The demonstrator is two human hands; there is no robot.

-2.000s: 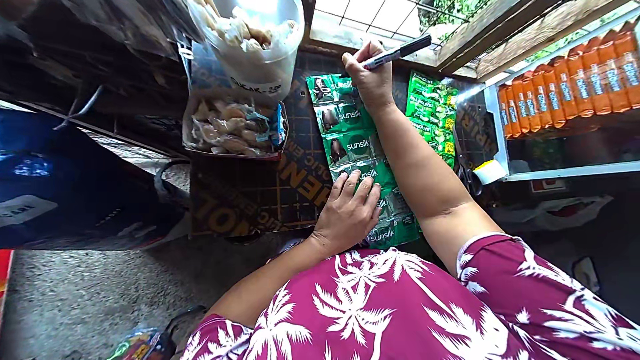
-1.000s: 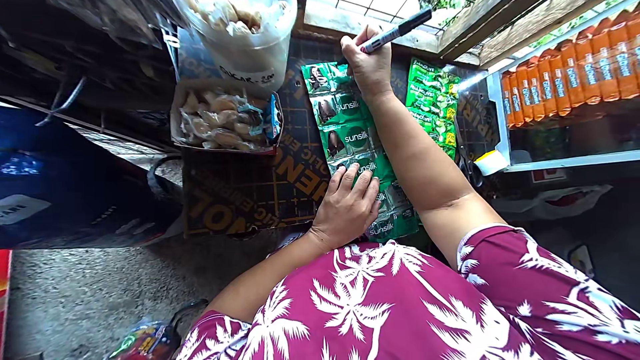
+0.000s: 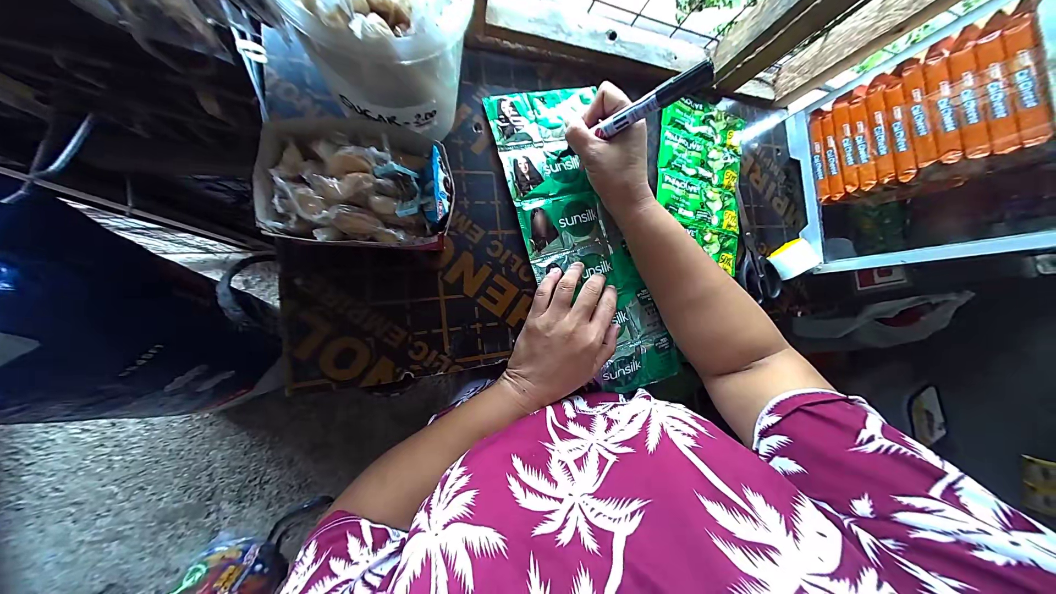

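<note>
A long strip of green Sunsilk shampoo sachets [image 3: 569,219] lies on the dark printed board in front of me. Flat on its lower part rests my left hand [image 3: 569,334], fingers spread. My right hand [image 3: 610,153] grips a black and white marker pen [image 3: 656,99] near the strip's top end; the pen's tip is hidden by the fingers. Right of my forearm lies a second strip of bright green Palmolive sachets [image 3: 701,177], partly covered by the arm.
To the left are a box of small plastic-wrapped bundles [image 3: 355,190] and a white plastic tub [image 3: 396,74] with handwriting. Black scissors [image 3: 759,272] and a white and yellow item [image 3: 794,259] lie right, beside a glass case [image 3: 940,252] with orange packets [image 3: 932,115].
My right hand, holding the marker, has moved slightly down over the top of the sachet strip. My left hand stays on the strip's lower part.
</note>
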